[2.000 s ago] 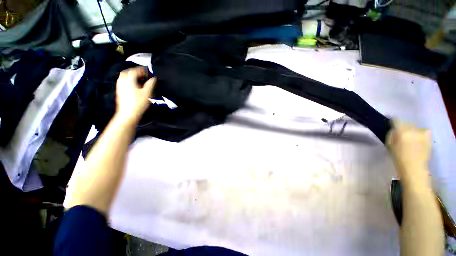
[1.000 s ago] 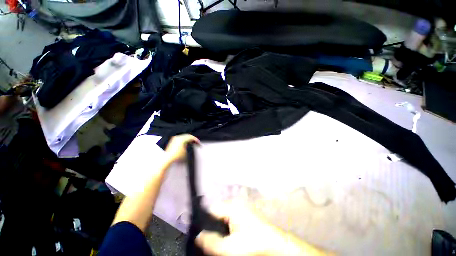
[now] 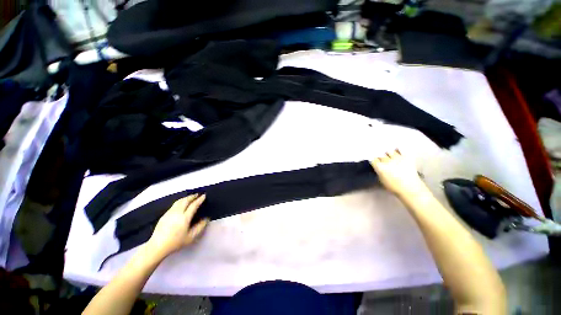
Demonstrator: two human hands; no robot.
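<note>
A long narrow black fabric strip (image 3: 264, 193) lies flat and slightly curved across the front half of the pale table cover (image 3: 307, 246). My left hand (image 3: 178, 224) rests on its left part, fingers spread, near the lower edge. My right hand (image 3: 393, 171) is at the strip's right end, with fingertips on or around it; whether it pinches the cloth is hard to tell. The steam iron (image 3: 477, 206), with an orange-brown handle, lies to the right of my right hand.
A heap of black pieces (image 3: 215, 80) fills the back left. Black strips (image 3: 375, 104) run from it to the back right. A dark padded board (image 3: 203, 24) stands behind. A dark flat rest (image 3: 433, 49) is at the back right. A white strip (image 3: 31, 166) hangs at left.
The strip, held bunched between both hands near the front left edge, is now spread flat. My right hand has moved right to its end. The view has shifted and the iron shows fully.
</note>
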